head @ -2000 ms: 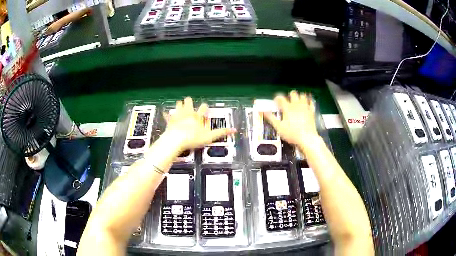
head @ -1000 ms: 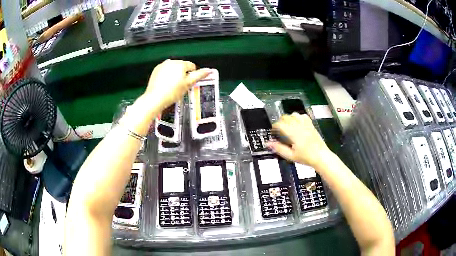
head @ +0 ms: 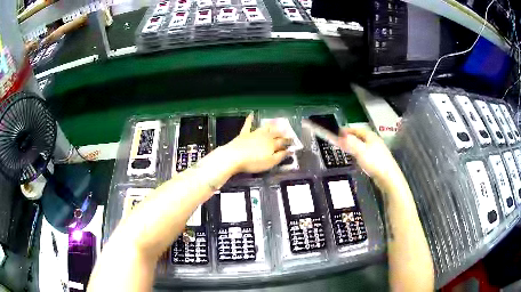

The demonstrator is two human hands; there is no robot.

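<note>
A clear plastic tray (head: 268,197) lies before me with phones in two rows. Several show black fronts and number keys, like the bottom-row phone (head: 235,225). A phone with its white back up (head: 144,149) lies at the top left. My left hand (head: 260,149) reaches across the top row, fingertips over a white piece (head: 289,136); whether it grips is unclear. My right hand (head: 365,149) pinches a thin pale piece (head: 321,131), blurred, above the top-right black phone (head: 330,149). My left forearm hides part of the bottom-left pockets.
A tall stack of clear trays (head: 423,171) with white pieces stands at right. A black fan (head: 27,137) and a smartphone (head: 81,256) on white paper are at left. Across the green surface (head: 194,85) sit filled trays (head: 205,25); a dark screen (head: 408,37) is behind right.
My left hand has let go of the white-backed phones and moved right. Two upper-left pockets now show black fronts. My right hand has risen from the keypad phone and holds a thin pale piece.
</note>
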